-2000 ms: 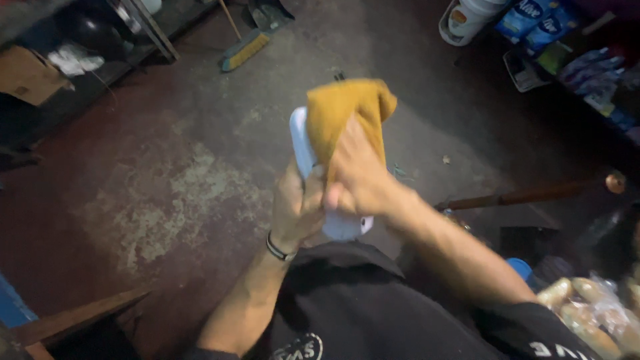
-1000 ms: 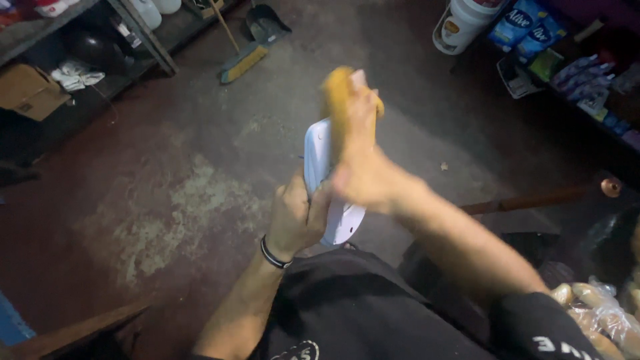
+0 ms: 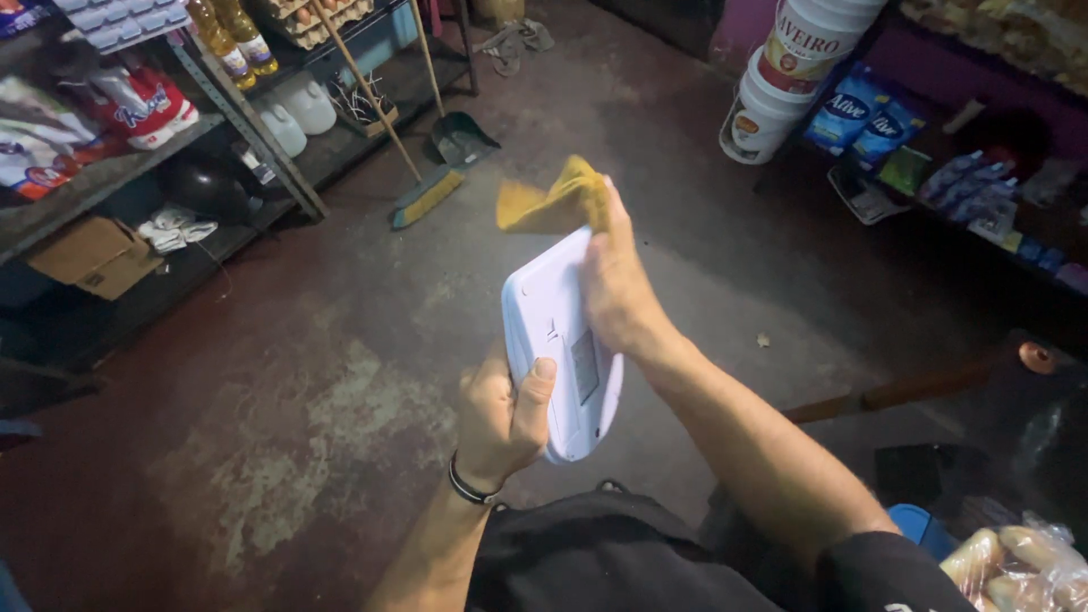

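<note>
A white plastic device with rounded corners is held tilted over the floor, a dark rectangular panel or label on its facing side; its exact kind is unclear. My left hand grips its lower left edge, thumb on the facing side. Along the upper right edge lies my right hand, holding a yellow cloth at its fingertips. The cloth is blurred and spreads out to the left above the device's top end. The right fingers are partly hidden behind the cloth and the device.
A broom and a black dustpan stand by the metal shelves at the left. White buckets are stacked at the upper right, beside detergent bags. Bagged bread rolls and a wooden bar are at the lower right.
The cloth, earlier over the device's upper part, now flares left above its top end. More of the device's facing side shows. The view takes in more of the shelves.
</note>
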